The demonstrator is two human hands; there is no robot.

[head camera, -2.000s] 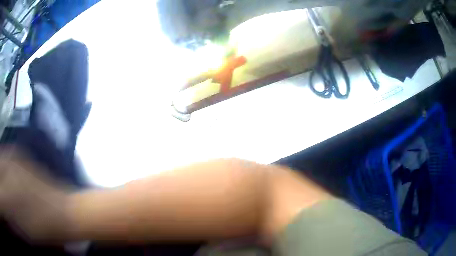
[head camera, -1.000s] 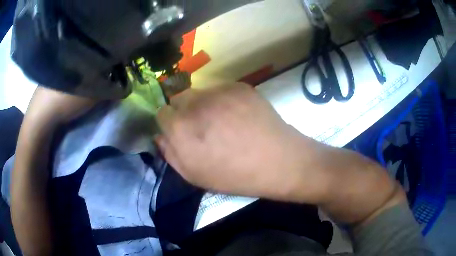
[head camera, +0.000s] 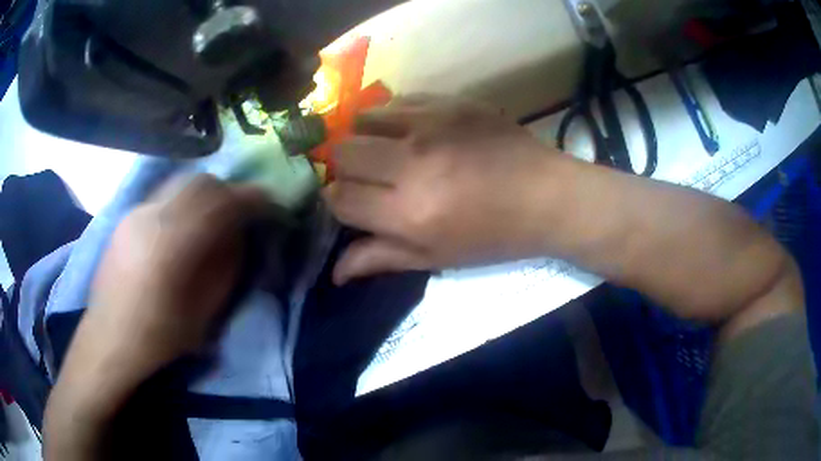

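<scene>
My left hand (head camera: 175,257), blurred, lies on the light blue-grey piece (head camera: 248,360) below the needle area; its fingertips are hidden, so its grip cannot be told. My right hand (head camera: 423,189) lies at the right of the needle area (head camera: 257,112), fingers bent, thumb apart, over the edge of the dark garment panel (head camera: 351,315); nothing is seen held in it. A dark strip (head camera: 239,407) crosses the pale piece. A knurled screw (head camera: 300,132) shows beside the needle.
The sewing machine head (head camera: 117,67) fills the upper left. Orange-red tape (head camera: 349,81) is on the bed. Shears (head camera: 608,108), a slim tool (head camera: 698,112) and a dark scrap (head camera: 761,76) lie at right. A blue basket (head camera: 666,351) is below the table, partly behind my right arm.
My left hand has come from behind the machine head to the front, onto the cloth. My right hand has moved slightly right, its fingers spread more. The view has shifted slightly.
</scene>
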